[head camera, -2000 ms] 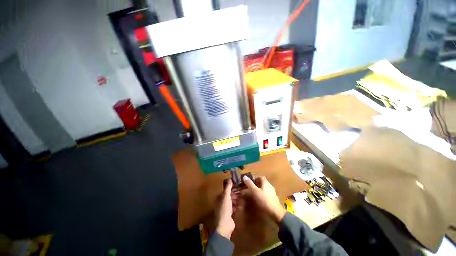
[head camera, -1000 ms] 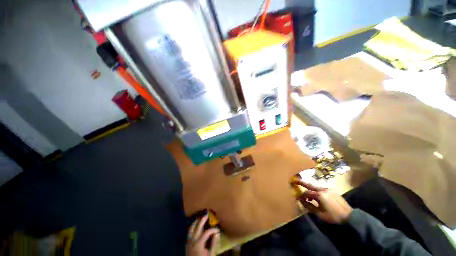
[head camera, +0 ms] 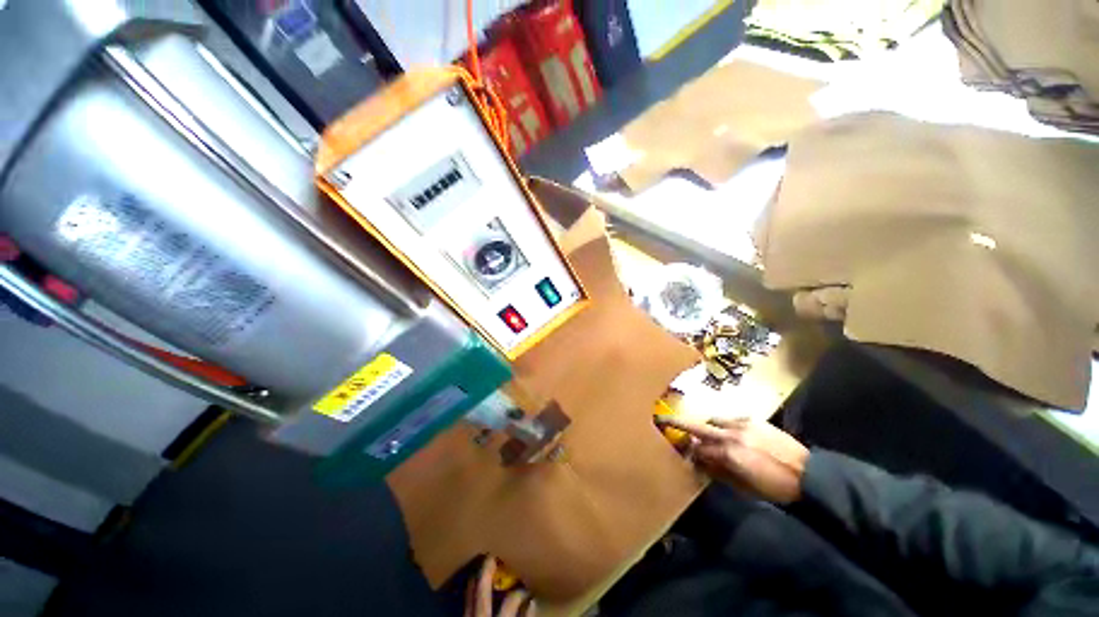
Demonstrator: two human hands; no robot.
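A brown leather panel [head camera: 603, 482] lies over the base of the pneumatic press [head camera: 193, 241]. The dark press head [head camera: 534, 434] is down at the panel's middle; what is under it is hidden. My right hand [head camera: 741, 452] has its fingers on the yellow-orange button box [head camera: 669, 422] at the panel's right edge. My left hand [head camera: 497, 593], cut off by the bottom edge, is at the other yellow-orange box [head camera: 504, 576] by the panel's near left edge. Neither hand holds anything that I can see.
A control box [head camera: 482, 241] stands behind the panel. A round tub [head camera: 677, 298] and a pile of metal fittings [head camera: 729, 347] are on the bench at the right. Brown panels [head camera: 940, 229] lie on a white table, with folded yellow pieces [head camera: 832, 24] at its far side.
Both hands have left the press head and moved apart to the button boxes. The press head, raised one second ago, now appears lower on the panel. The view has turned right and tilted.
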